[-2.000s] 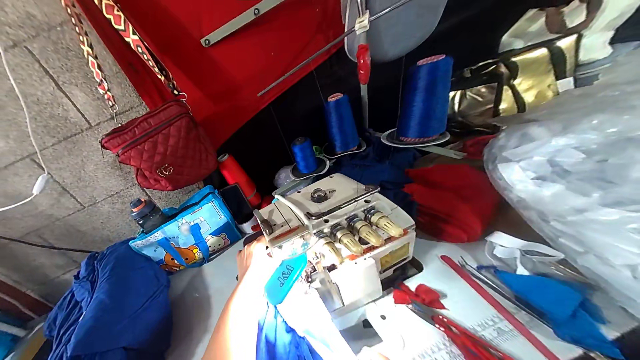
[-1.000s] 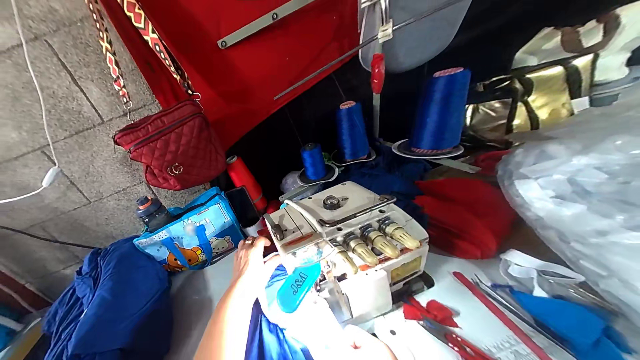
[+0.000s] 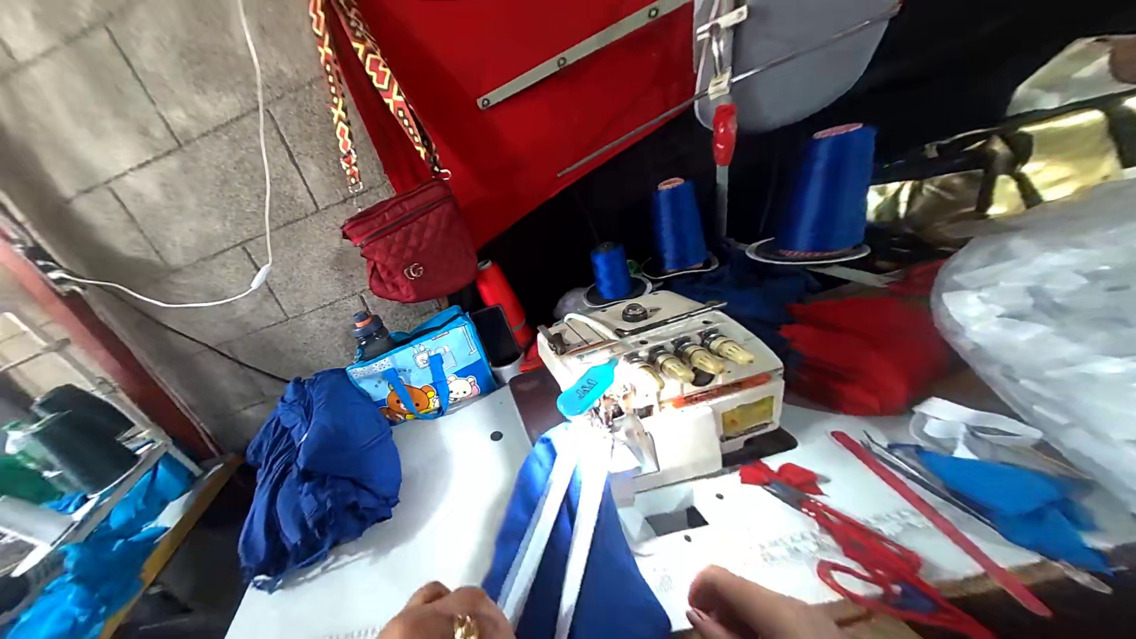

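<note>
A white overlock sewing machine (image 3: 661, 382) stands on the white table, its lamp shining on the needle area. Blue fabric with white strips (image 3: 577, 541) runs from the needle area toward the near edge. At the bottom, my left hand (image 3: 448, 612), wearing a ring, has curled fingers at the fabric's left edge; whether it grips is unclear. Right of the fabric is my right hand (image 3: 754, 608), partly cut off by the frame, fingers bent; its hold cannot be told. A bright blue tag (image 3: 587, 389) with writing sits on the machine's front left.
Red-handled scissors (image 3: 852, 541), a red strip (image 3: 941, 524) and tweezers (image 3: 914, 475) lie to the right, beside a large plastic bag (image 3: 1047, 311). Bunched blue cloth (image 3: 324, 470) and a cartoon-printed bag (image 3: 426, 368) are to the left. Blue thread cones (image 3: 825, 191) stand behind the machine.
My left hand has moved from beside the machine down to the near end of the fabric. The white strips now show stretched from the needle area. The view has shifted to take in more on the left.
</note>
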